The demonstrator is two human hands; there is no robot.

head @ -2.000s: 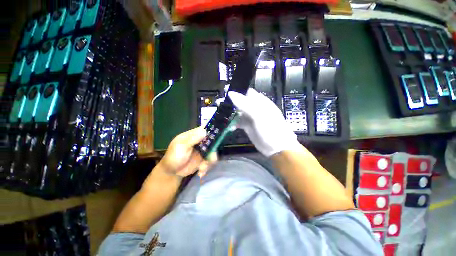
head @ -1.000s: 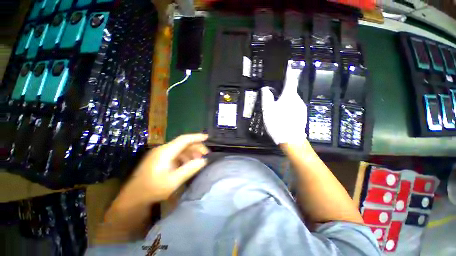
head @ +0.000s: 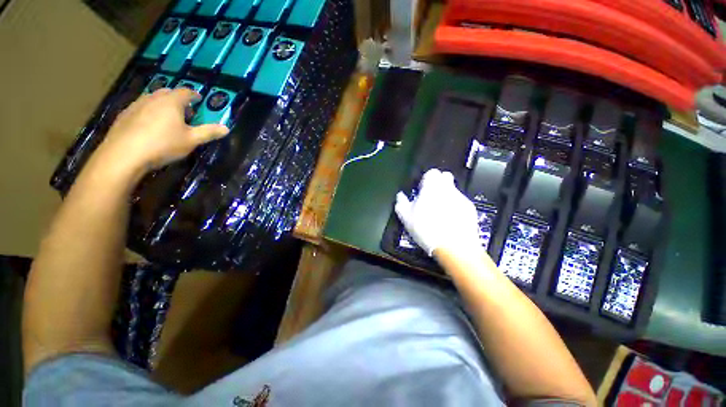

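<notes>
My bare left hand (head: 163,127) is at the stack of shiny black blister trays (head: 255,179), with its thumb and fingers at the edges of a teal cover (head: 216,103) in the front row. My gloved right hand (head: 440,211) is over the lower-left pocket of the black foam tray (head: 448,135). The glove hides most of that pocket, and I cannot tell what it holds. Open flip phones (head: 523,250) lie in the tray to its right, with keypads below and shiny screen halves above. The tray's upper-left pocket shows bare black foam.
A flat black device (head: 394,103) on a white cable lies on the green mat (head: 358,191) between stack and tray. Red foam trays (head: 557,48) are stacked behind. A wooden edge (head: 330,163) runs beside the stack. Red covers (head: 646,381) show at lower right.
The view has turned left. My left hand has moved from in front of the foam tray to the teal covers. My right hand has moved left to the tray's lower-left pocket.
</notes>
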